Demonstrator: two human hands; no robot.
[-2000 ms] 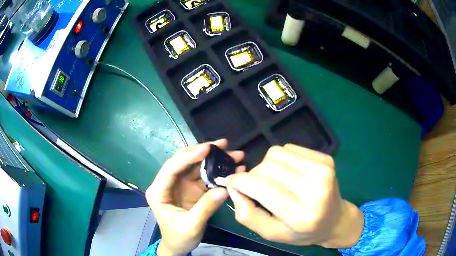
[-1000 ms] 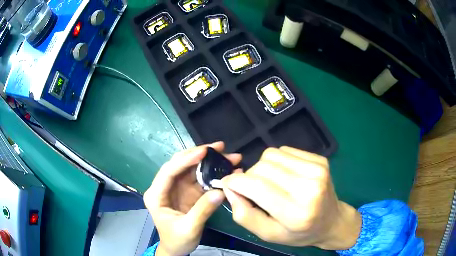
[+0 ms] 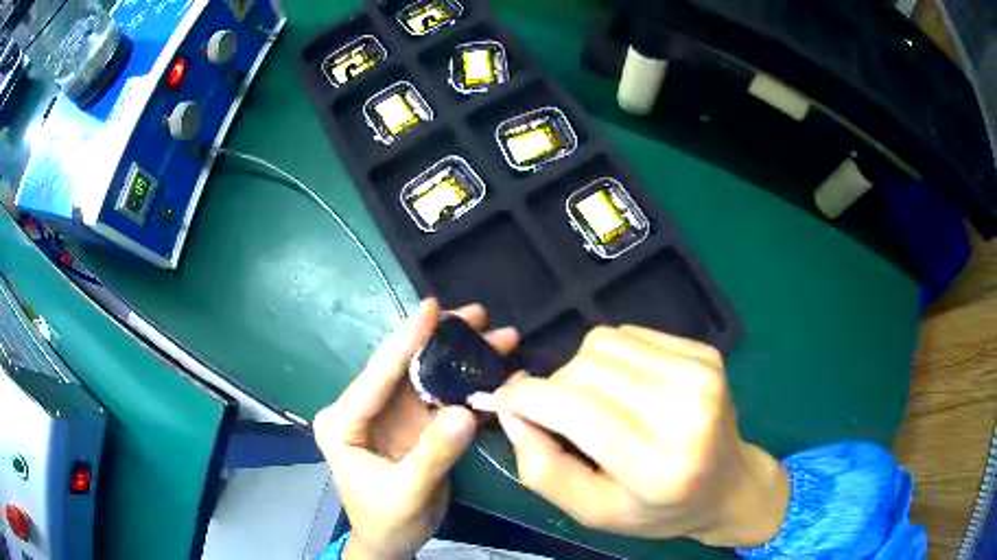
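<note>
A watch case assembly (image 3: pixel 457 361) with a glossy black face and a pale rim on its left side is held tilted in my left hand (image 3: pixel 388 438). My right hand (image 3: pixel 645 438) pinches a small white-tipped tool (image 3: pixel 481 401), its tip at the lower edge of the black face; the rest of the tool is hidden by my fingers. A black foam tray (image 3: pixel 560 252) lies beyond my hands. Several units, such as one in the right column (image 3: pixel 608 217), sit open side up in its upper pockets. The nearest pockets are partly covered by my hands.
A blue control box (image 3: pixel 164 142) with knobs and a green display stands at upper left, a clear round vessel (image 3: pixel 90 60) on it. A thin cable (image 3: pixel 339 219) curves toward my hands. A dark stand (image 3: pixel 722 126) with pale posts is at upper right. A grey-white machine (image 3: pixel 49 459) is lower left.
The held assembly has turned, so more of its black face shows, and it has shifted slightly left. The white tip stays at its lower edge. The view has shifted slightly.
</note>
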